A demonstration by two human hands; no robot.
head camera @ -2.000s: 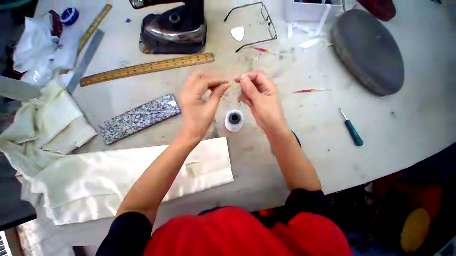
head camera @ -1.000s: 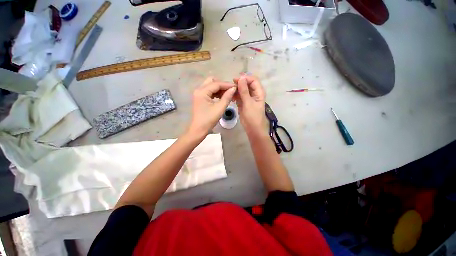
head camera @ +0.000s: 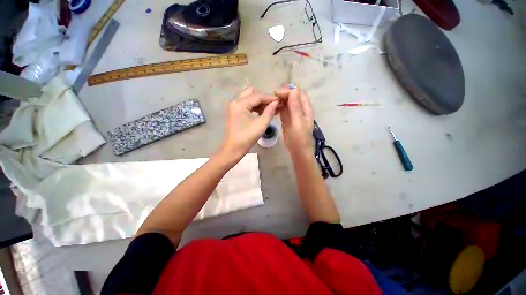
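My left hand (head camera: 247, 124) and my right hand (head camera: 297, 121) meet fingertip to fingertip above the table centre. Both pinch at something too fine to make out, possibly thread or a needle. A small ring or thimble (head camera: 292, 86) shows on a right finger. The white thread spool (head camera: 269, 137) with a dark centre stands between my wrists, partly covered. The cream-white garment piece (head camera: 132, 196) lies flat at the left front, partly under my left forearm.
Black shears (head camera: 327, 158) lie right of my right wrist. A teal screwdriver or awl (head camera: 402, 152), grey pressing pad (head camera: 425, 64), eyeglasses (head camera: 315, 24), iron (head camera: 200, 29), wooden ruler (head camera: 167, 70) and speckled block (head camera: 157, 127) surround the hands. Crumpled cloth (head camera: 57, 124) lies left.
My hands have come closer together, fingertips now touching. My right hand and forearm have shifted left, uncovering the shears and partly covering the spool. The view has shifted slightly.
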